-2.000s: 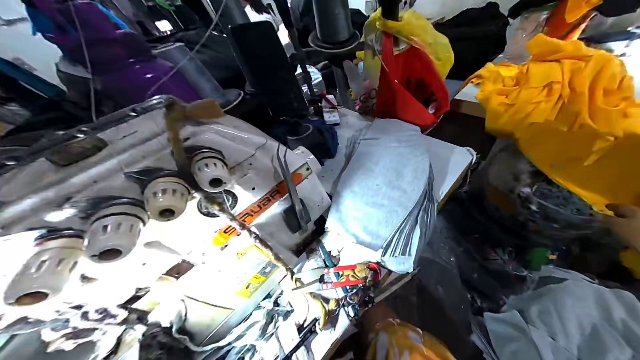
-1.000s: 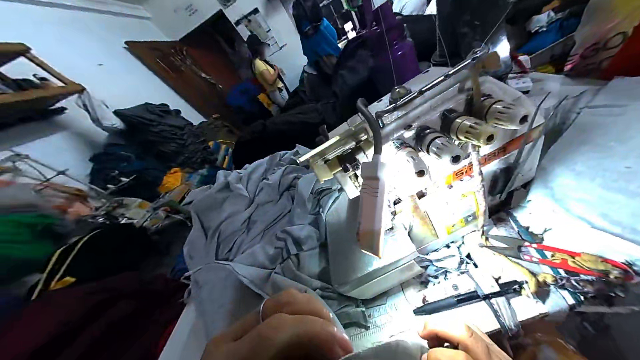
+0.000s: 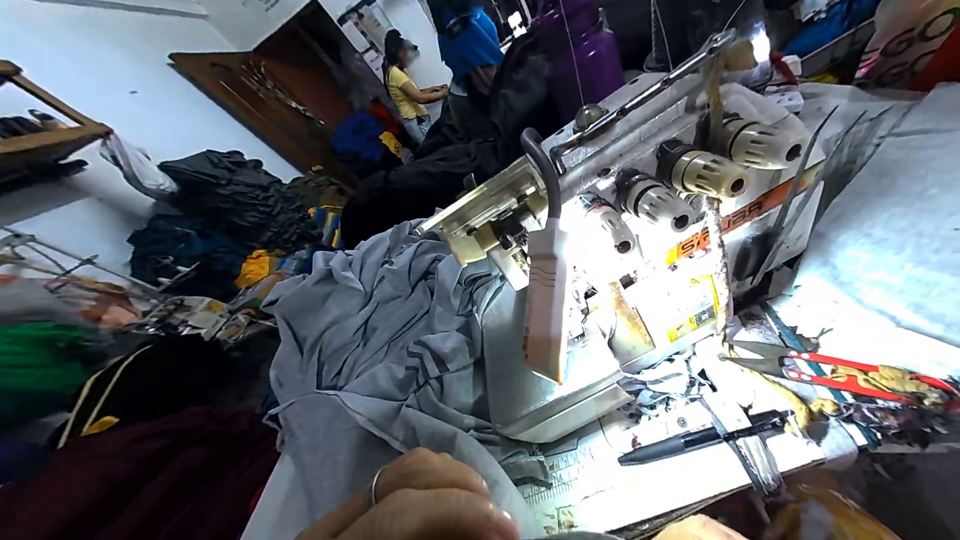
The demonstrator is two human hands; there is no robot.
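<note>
An overlock sewing machine (image 3: 551, 375) with several tension dials (image 3: 705, 172) and a clip-on lamp (image 3: 546, 300) stands at the centre. Grey fabric (image 3: 390, 337) lies bunched at its left and runs down to the bottom edge. My left hand (image 3: 420, 502), with a ring on one finger, is curled at the edge of this fabric; its fingertips are partly cut off, so its grip is unclear. Only a small part of my right hand (image 3: 697, 529) shows at the bottom edge, below a black pen (image 3: 701, 442). Red-handled thread snips (image 3: 847, 375) lie to the right.
Pale fabric pieces (image 3: 892, 217) lie at the right. Thread scraps (image 3: 667, 386) lie beside the machine base. Dark clothing piles (image 3: 232, 195) and a maroon cloth (image 3: 165, 472) are at the left. A person in a yellow top (image 3: 409, 94) stands in the background.
The view has swung far left since the oldest frame. Both hands sit lower in view than one second ago, and less of my right hand shows.
</note>
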